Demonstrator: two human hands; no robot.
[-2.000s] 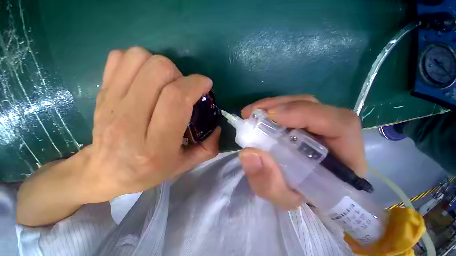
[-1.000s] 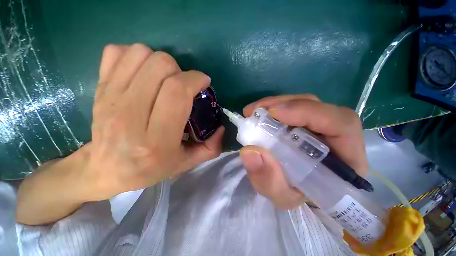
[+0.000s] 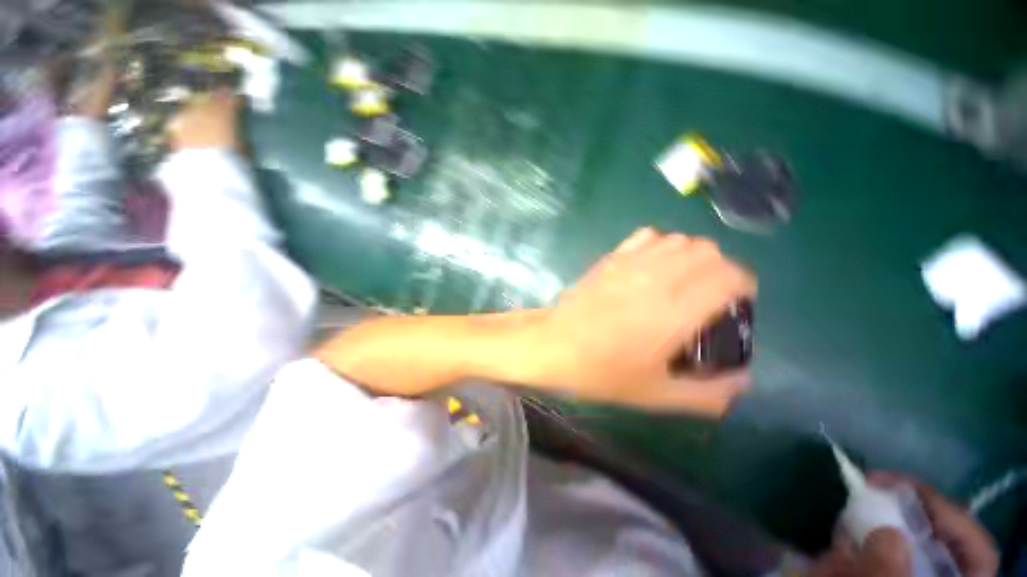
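My left hand holds a small dark watch housing between thumb and fingers, above the green bench. Part of the housing is hidden by the fingers. My right hand, at the lower right and cut off by the picture's edge, is closed around the glue dispensing syringe. The syringe's thin pale needle points up and left. It is apart from the housing. The picture is blurred.
A watch unit with a yellow-white tab lies beyond my left hand. More dark units with yellow-white tabs lie further left. A white tissue lies at right. Another person's white sleeve is at left. A pale rail crosses the back.
The view has swung left, showing the other person and the waiting units. The needle and housing are further apart. Both hands still hold their things.
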